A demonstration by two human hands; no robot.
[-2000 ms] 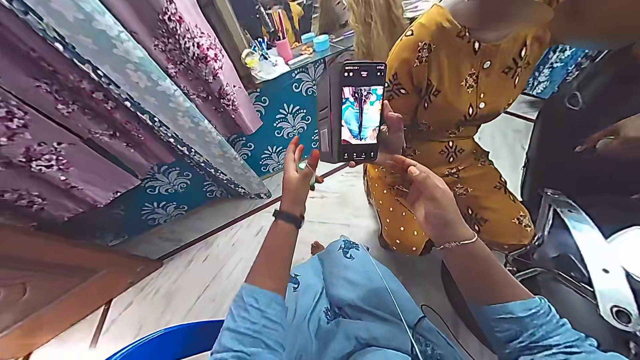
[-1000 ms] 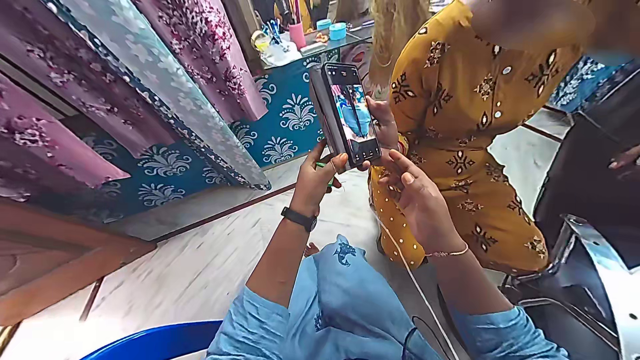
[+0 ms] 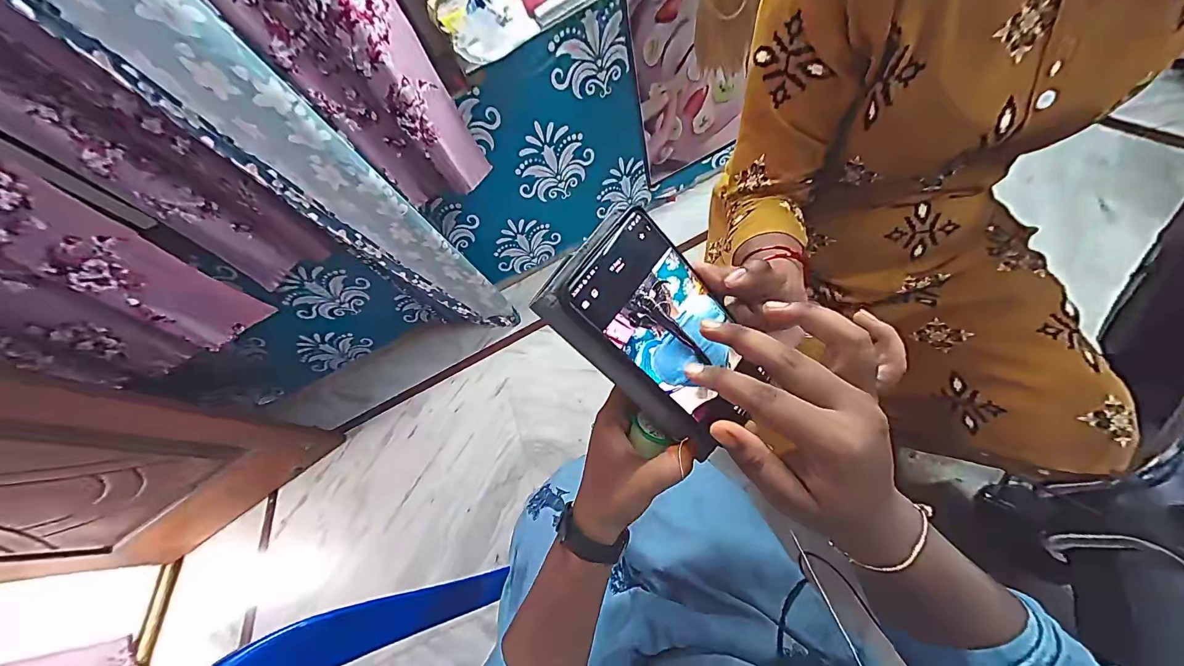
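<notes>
A smartphone (image 3: 661,324) in a dark flip case is held tilted in front of me, its lit screen showing a picture with blue and black areas. My left hand (image 3: 629,472), with a black band on the wrist, grips the lower corner of the case. A small green object (image 3: 649,437) is between that hand and the case. My right hand (image 3: 814,416), a thin bracelet on its wrist, has its fingertips over the screen, fingers apart and holding nothing. Another person's hand (image 3: 763,277) with a red thread is at the phone's right edge, just behind my right fingers.
A person in a mustard patterned outfit (image 3: 925,213) is close on the right. Pink floral curtains (image 3: 370,83) hang at the upper left. A wooden door or panel (image 3: 120,472) stands at the left, a blue chair edge (image 3: 370,615) is below, and cables (image 3: 823,592) run over my lap.
My left hand has come to grip the phone, which was in the other person's hand and has tilted. My right hand has moved over the screen. The view has shifted closer and downward.
</notes>
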